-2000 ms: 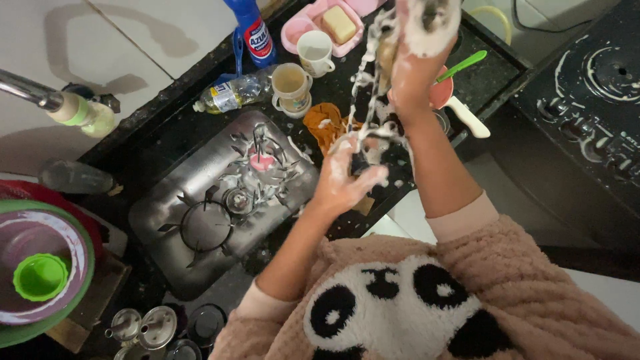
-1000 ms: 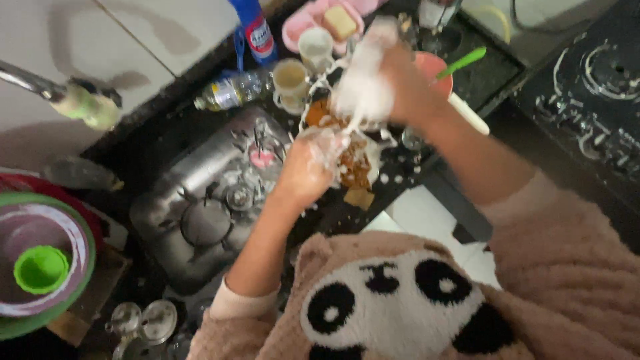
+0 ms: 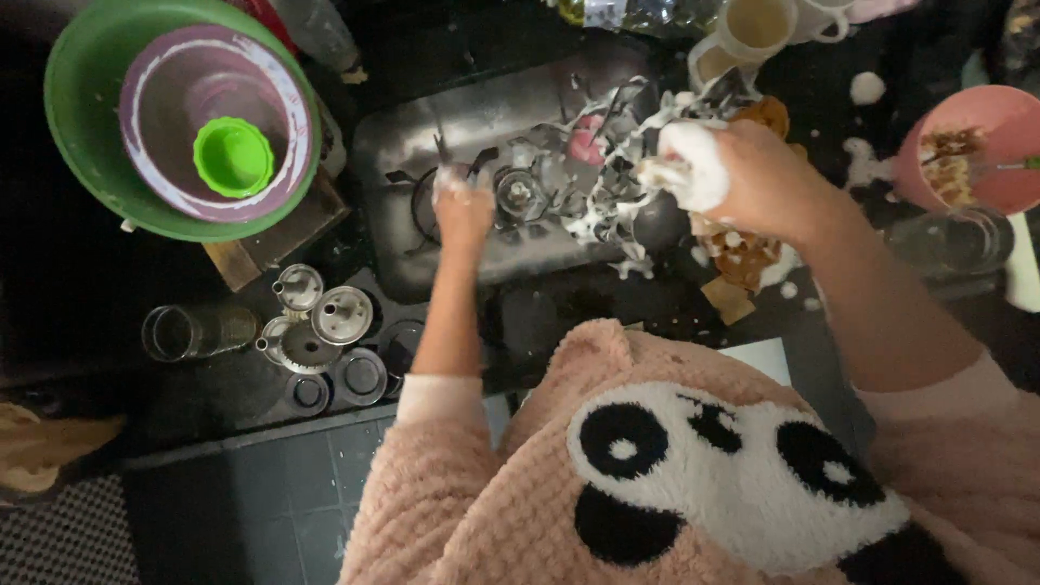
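Note:
My left hand, wet and blurred, is over the left part of the steel sink, at a black ring-shaped stove grate. Whether its fingers grip the grate I cannot tell. My right hand, thickly covered in white foam, is closed around a foamy, pale thing whose kind is hidden by suds. Under and beside it, foam-streaked dark metal pieces lie at the right of the sink around a pink object. The sink drain shows between my hands.
Nested green and purple basins stand left, above metal burner parts and a glass jar. Mugs stand behind the sink's right end. Foam-spotted orange-brown material, a pink bowl and a clear glass container are right.
My left hand has left my right hand and moved left into the sink, to the black grate. My right hand has come down from above the counter. The view has swung strongly left.

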